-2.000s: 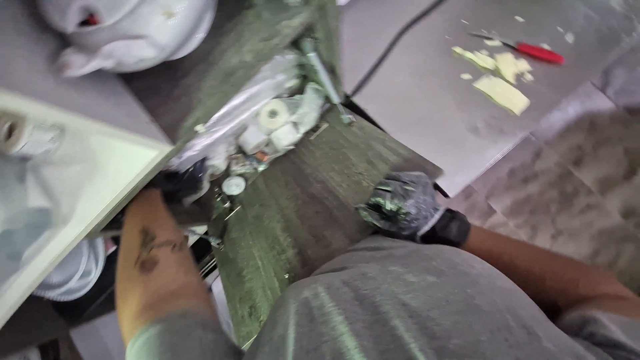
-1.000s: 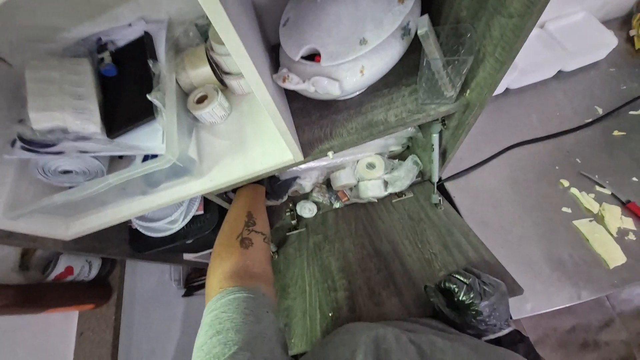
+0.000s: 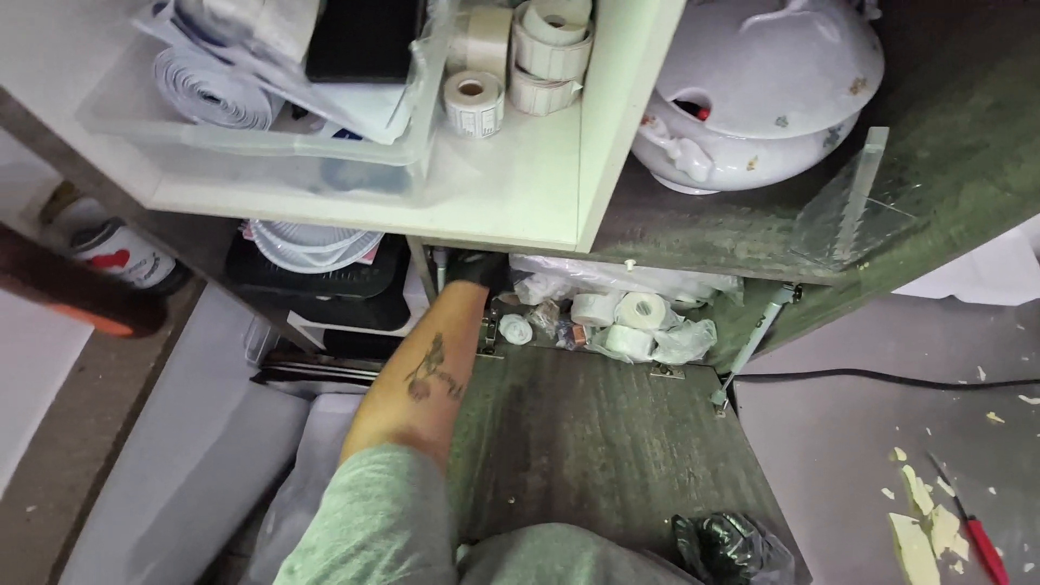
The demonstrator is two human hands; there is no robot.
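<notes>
My left hand [image 3: 481, 270], in a black glove, reaches into the left end of a low cabinet compartment; its fingers are hidden inside. Just right of it lie white label rolls [image 3: 642, 313], clear plastic bags [image 3: 686, 340] and a small round white item [image 3: 516, 329]. The dark wood-grain flap door [image 3: 585, 439] hangs folded down, with a metal strut [image 3: 756, 341] at its right. At the bottom right, my right hand [image 3: 731, 548] is in or behind crumpled clear plastic over black; whether its fingers grip anything is hidden.
Above are a white shelf with a clear plastic bin [image 3: 284, 150] and label rolls [image 3: 474, 104], and a white lidded tureen [image 3: 764, 89] beside a clear acrylic holder [image 3: 853, 203]. A red-handled tool [image 3: 985, 552], pale yellow pieces [image 3: 914, 544] and a black cable [image 3: 877, 375] lie on the right counter.
The view has shifted and turned toward the cabinet. My left arm stays reached into the compartment. The right hand in its plastic remains near the flap's outer edge.
</notes>
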